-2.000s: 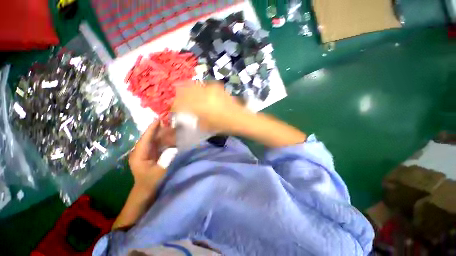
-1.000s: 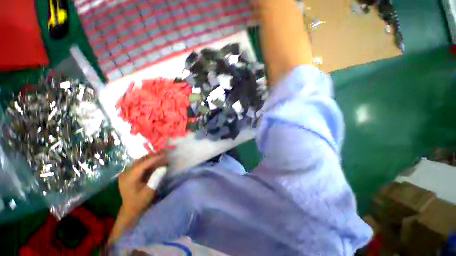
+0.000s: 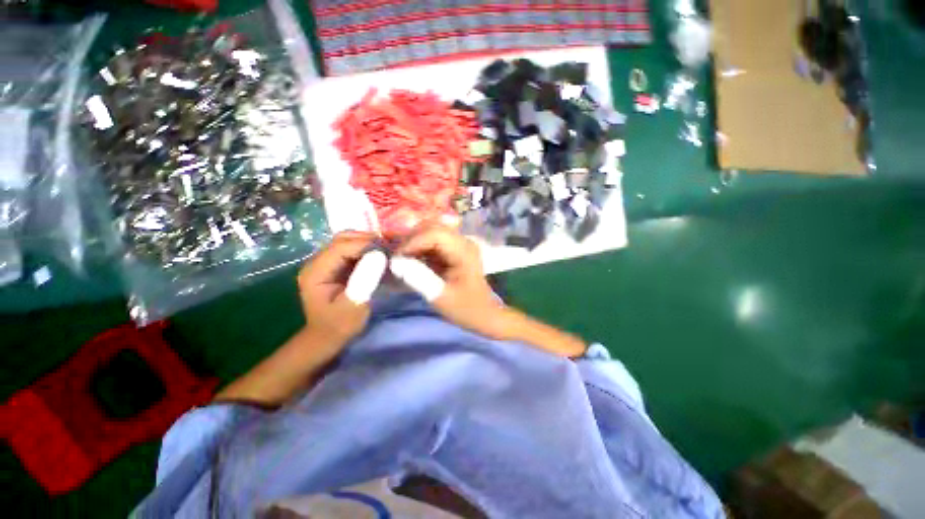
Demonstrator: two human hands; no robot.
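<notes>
My left hand (image 3: 340, 284) and my right hand (image 3: 446, 274) meet fingertip to fingertip at the near edge of the white board (image 3: 616, 228). Both thumbs have white wraps. The fingers are bent together, and any small part between them is too small or hidden to tell. The heap of red strips (image 3: 406, 147) lies just beyond my hands. The heap of dark square pieces (image 3: 543, 122) lies to its right on the board. The pile of shiny metal pieces (image 3: 198, 152) lies on clear plastic to the left.
Rows of finished grey and red pieces (image 3: 477, 28) lie beyond the board. A cardboard piece (image 3: 776, 91) with dark items is at the upper right, small scraps (image 3: 690, 101) beside it. Clear plastic (image 3: 36, 152) is far left. A red stool-like object (image 3: 71, 405) is lower left, cardboard boxes (image 3: 801, 487) lower right.
My right hand has come back from the far side, near the cardboard, to meet my left hand. The view has shifted, so the bench things appear further right and mostly higher.
</notes>
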